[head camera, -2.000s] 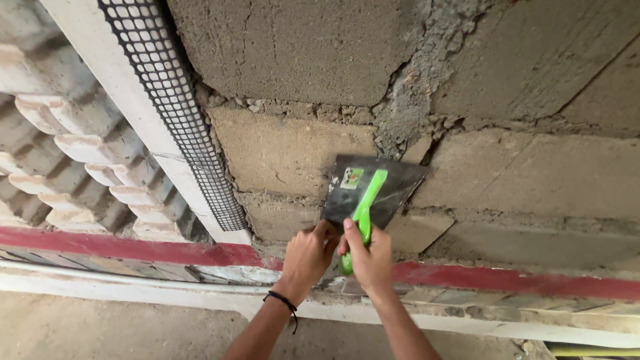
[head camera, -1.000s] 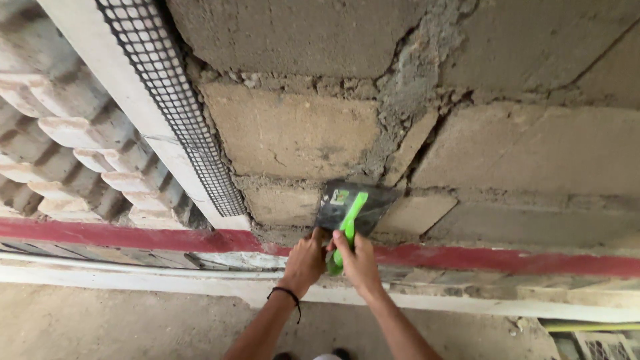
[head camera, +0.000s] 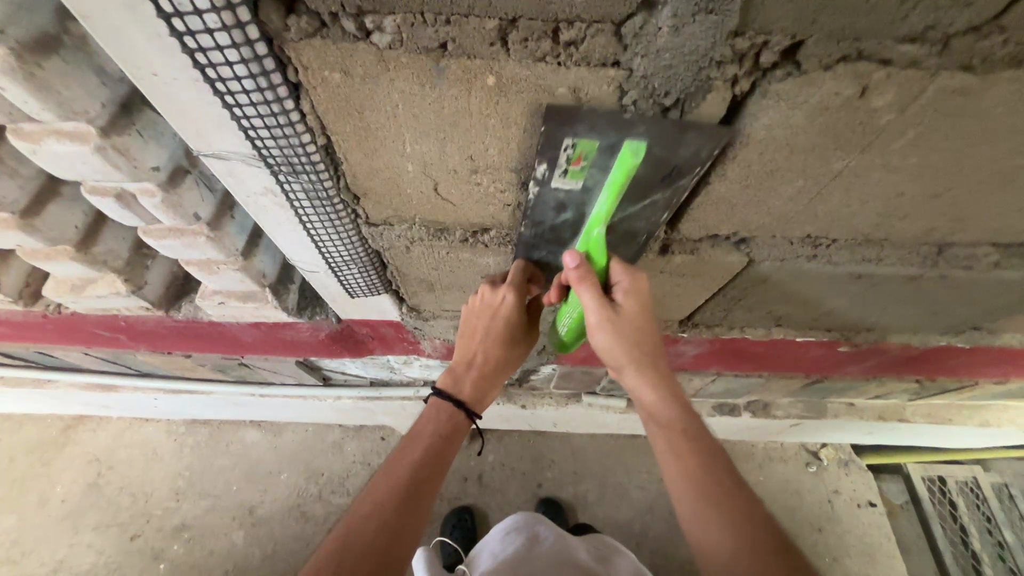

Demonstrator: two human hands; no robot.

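A plastering trowel with a dark metal blade [head camera: 592,192] and a bright green handle lies close against the block wall [head camera: 448,136], over mortar joints. My right hand [head camera: 616,320] is closed around the lower part of the handle, thumb on top. My left hand [head camera: 500,320], with a dark cord bracelet at the wrist, touches or nearly touches the blade's lower left corner; its fingertips are curled and partly hidden, so its exact hold is unclear. Rough grey mortar [head camera: 680,48] fills the joint above the blade.
Black plastic mesh [head camera: 280,136] runs beside a white post [head camera: 232,184] at left, with stacked clay roof tiles [head camera: 104,184] beyond. A red painted band [head camera: 800,356] crosses the wall low down, above a white ledge [head camera: 720,424]. Metal grating [head camera: 952,512] lies on the floor at right.
Between the two earlier frames the trowel moved down the wall; now its blade is higher again, over the joint. Both hands have stayed at its lower end.
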